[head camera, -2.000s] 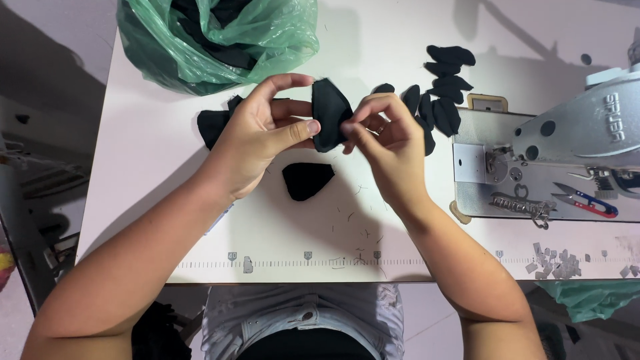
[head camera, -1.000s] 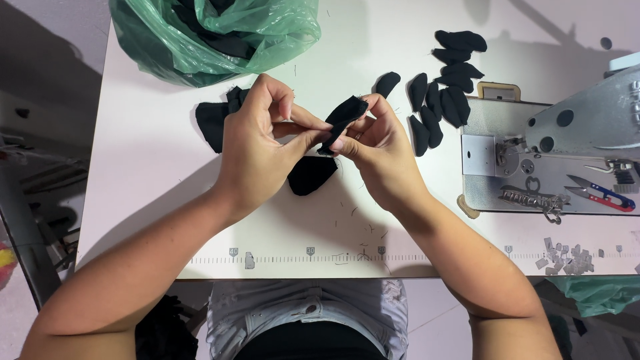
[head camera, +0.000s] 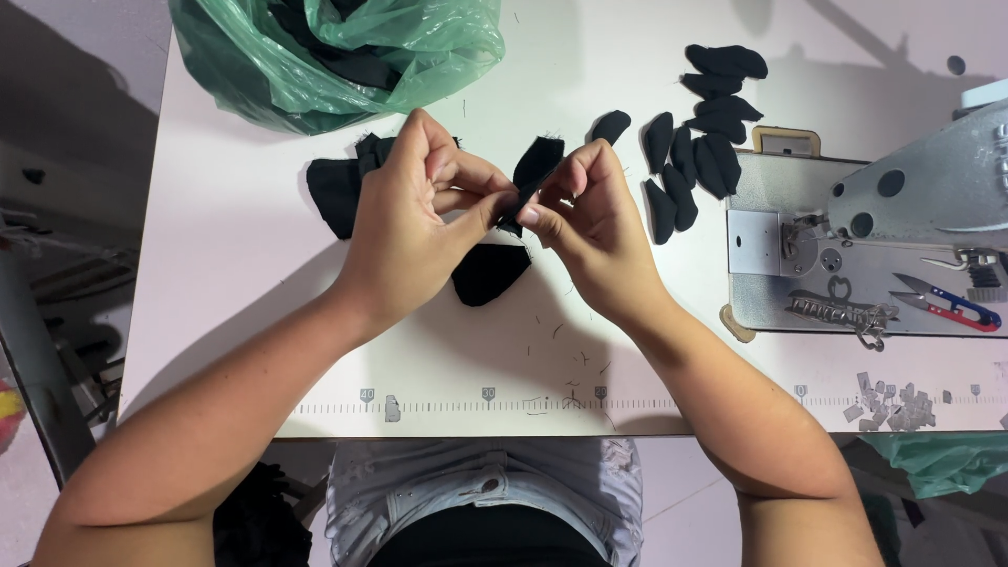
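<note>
Between the fingertips of both hands is a small folded black fabric piece (head camera: 538, 164) with frayed edges. My left hand (head camera: 441, 197) pinches its lower left side, and my right hand (head camera: 583, 205) pinches its lower right side. Just below them a flat black fabric piece (head camera: 492, 274) lies on the white table. Partly hidden behind my left hand are more black fabric pieces (head camera: 332, 193). Beyond my right hand lies one small padded black piece (head camera: 610, 126), with several similar black pieces (head camera: 717, 161) to its right.
A green plastic bag (head camera: 441, 59) holding black fabric stands at the back left. At right is a sewing machine (head camera: 929, 173), with thread snips (head camera: 945, 301) and a metal hair clip (head camera: 843, 311) on its bed. A printed ruler (head camera: 441, 407) and loose thread bits lie along the front edge.
The black piece in my hands, spread out and upright two seconds ago, is now folded narrow between my fingertips. Both hands have closed in on its lower end.
</note>
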